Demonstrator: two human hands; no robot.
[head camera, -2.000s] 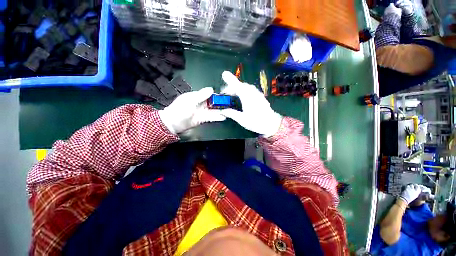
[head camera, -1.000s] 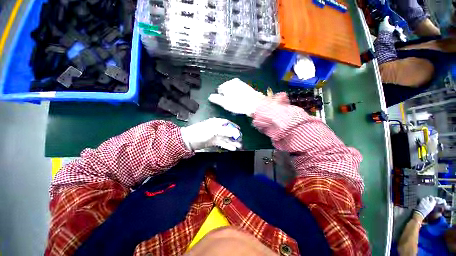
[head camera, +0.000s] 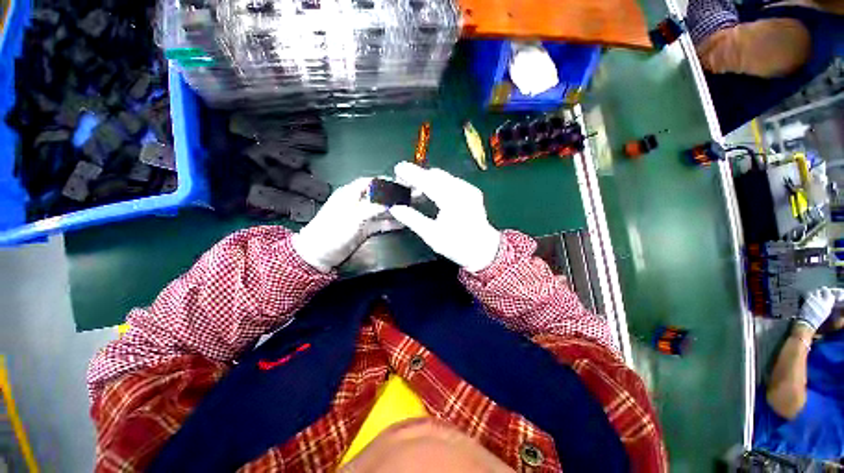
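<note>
A small black block [head camera: 390, 192] with a bit of blue at its left end is held between both hands above the bench's front edge. My left hand [head camera: 339, 222], in a white glove, grips its left end. My right hand [head camera: 452, 214], also in a white glove, has its fingers at the block's right side. The gloves hide part of the block. A loose pile of flat black housings [head camera: 280, 199] lies on the green bench to the left of the hands.
A blue bin [head camera: 192, 152] full of black housings stands left. Clear trays [head camera: 305, 55], an orange board [head camera: 555, 20] and a small blue box [head camera: 576, 78] are behind. An amber tool [head camera: 423, 143], a yellowish tool [head camera: 475, 146] and black-and-orange parts [head camera: 537, 140] lie near the belt [head camera: 652, 240].
My right hand has come back from beyond the left hand to the block. My left hand has turned, so the block shows black. The whole view has shifted.
</note>
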